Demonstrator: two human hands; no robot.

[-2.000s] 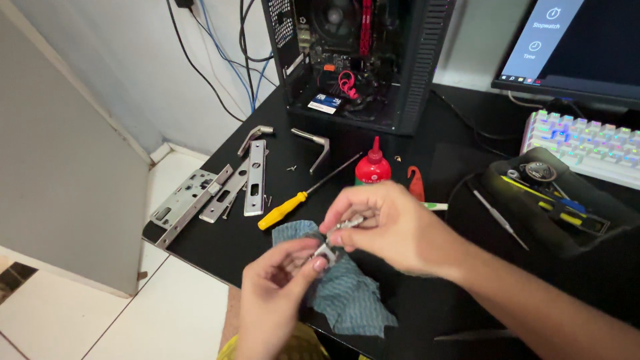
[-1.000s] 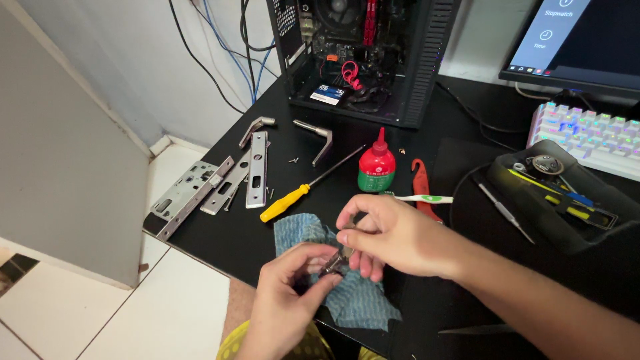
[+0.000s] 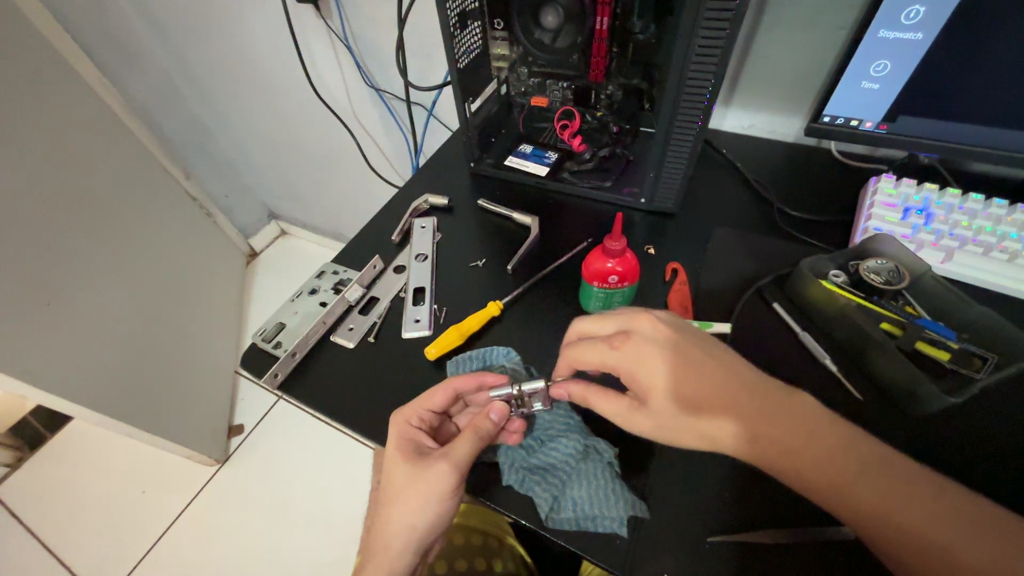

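Observation:
My left hand [image 3: 448, 436] grips a metal lock cylinder [image 3: 522, 396] between thumb and fingers, above a crumpled blue striped cloth [image 3: 564, 472]. At the cylinder's right end, my right hand [image 3: 648, 376] pinches a small thin metal piece, probably a key, mostly hidden by the fingers. Behind the hands stands a red and green Singer oil bottle [image 3: 610, 272]. A screwdriver with a yellow handle [image 3: 464, 330] lies to the left of it. Farther left are a mortise lock case [image 3: 308, 308], two metal escutcheon plates [image 3: 419, 280] and two lever handles [image 3: 524, 224].
An open computer case [image 3: 672, 120] stands at the back, with a monitor [image 3: 920, 72] and a lit white keyboard [image 3: 944, 232] to its right. A dark tool tray [image 3: 920, 376], a pointed metal tool [image 3: 812, 344] and an orange hooked tool [image 3: 678, 290] lie on the right. Small screws [image 3: 478, 262] lie near the handles.
The lock cylinder, largely covered by my fingers before, now shows plainly in my left hand. My right hand has moved to its right end, its fingers pinched together there.

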